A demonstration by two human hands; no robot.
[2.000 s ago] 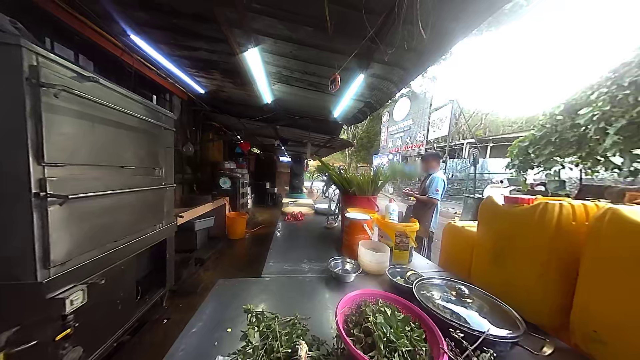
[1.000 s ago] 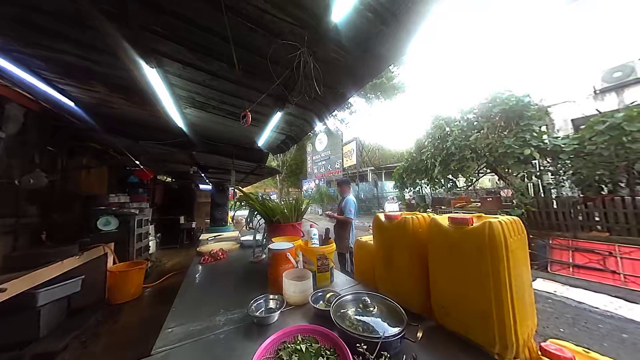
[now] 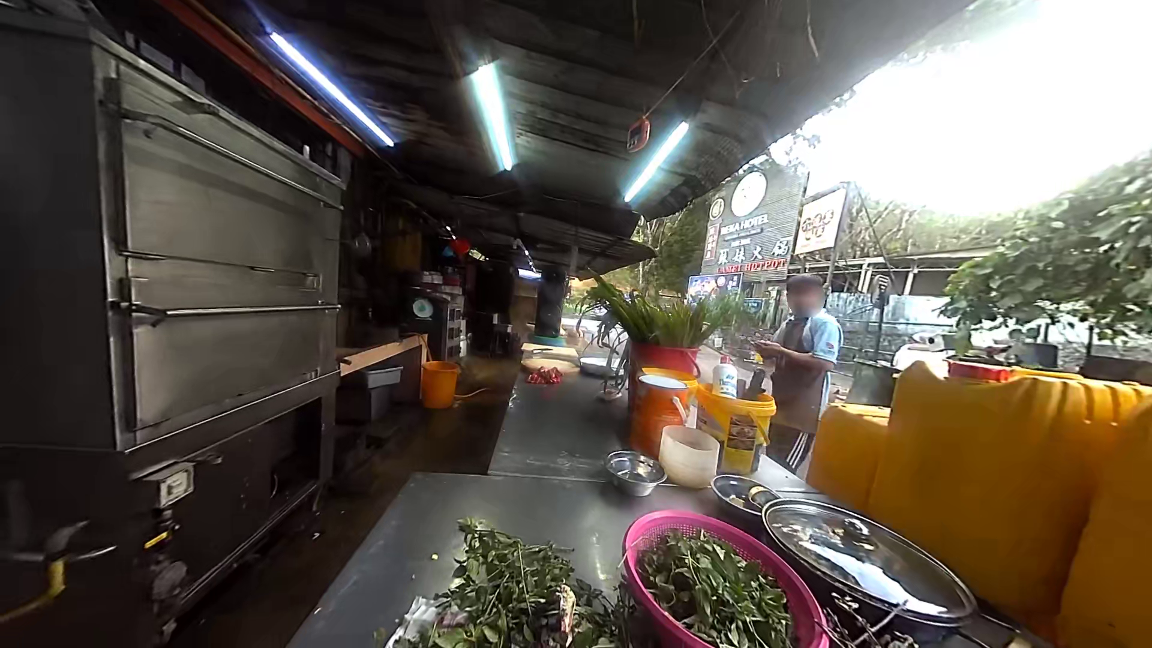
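Note:
Neither my left hand nor my right hand shows in the head view. A heap of leafy green herbs (image 3: 522, 585) lies on the near metal table (image 3: 405, 540). To its right a pink plastic colander (image 3: 652, 531) holds loose green leaves (image 3: 715, 589). A pan with a glass lid (image 3: 864, 553) sits right of the colander. Behind them stand a small metal bowl (image 3: 634, 472), a whitish plastic jug (image 3: 689, 457), an orange tub (image 3: 655, 418) and a yellow bucket (image 3: 738, 427) holding bottles. Long green leaves (image 3: 657, 315) rise from a red bucket (image 3: 664, 356).
A large steel oven (image 3: 225, 252) stands on the left beyond a wet floor. Yellow jerrycans (image 3: 990, 486) line the right side. A person (image 3: 804, 369) in an apron stands past the table. An orange bucket (image 3: 439, 385) rests on the floor. Red items (image 3: 544, 376) lie farther along the table.
The view has swung right and then back left. No object has plainly moved.

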